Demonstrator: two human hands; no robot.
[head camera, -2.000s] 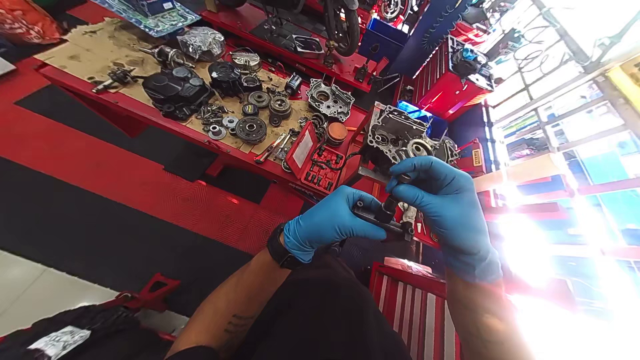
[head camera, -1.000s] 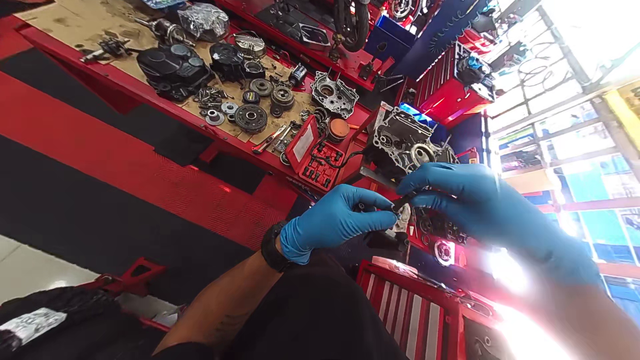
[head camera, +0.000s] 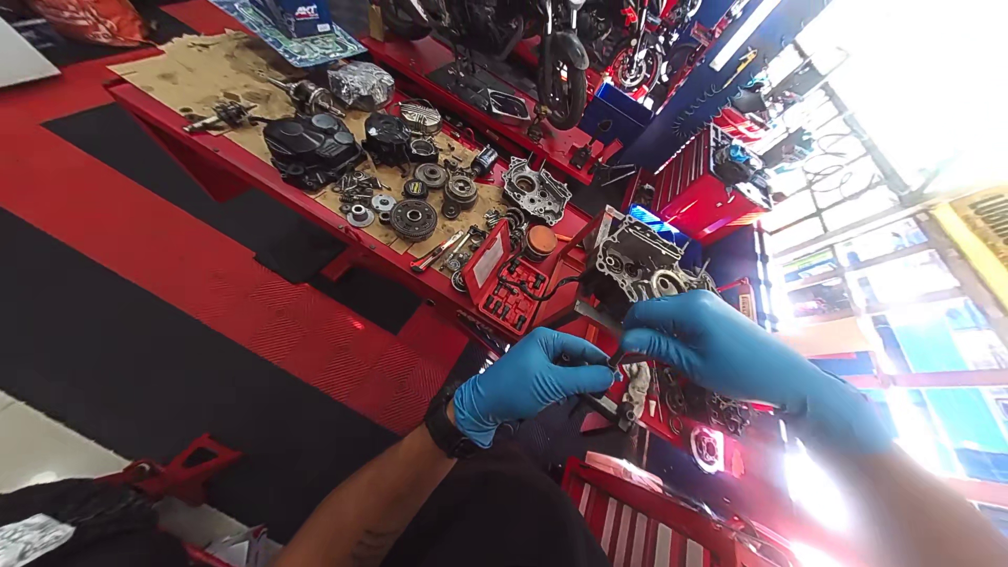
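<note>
My left hand (head camera: 535, 382), in a blue glove, pinches a small dark part (head camera: 614, 364) between thumb and index finger; its exact kind is too small to tell. My right hand (head camera: 693, 339), gloved in blue too, meets it from the right, its fingertips on the same small part. A flat metal strip (head camera: 598, 316) sticks out at the right fingertips, and I cannot tell whether it is held. Just beyond the hands is an engine crankcase (head camera: 638, 256). Left of that lies an open red tool case (head camera: 516, 295) with black fittings.
The red workbench (head camera: 236, 185) carries a clutch basket (head camera: 413, 219), a black engine cover (head camera: 311, 146), gears and a crankcase half (head camera: 537, 189). Below the hands is a red slatted rack (head camera: 622, 512). A motorcycle wheel (head camera: 563, 83) stands behind the bench; a red tool chest (head camera: 693, 185) stands at right.
The dark elongated part seen between my hands two seconds ago no longer shows in the same way. My right hand has shifted, with its fingers now pointing left toward my left fingertips.
</note>
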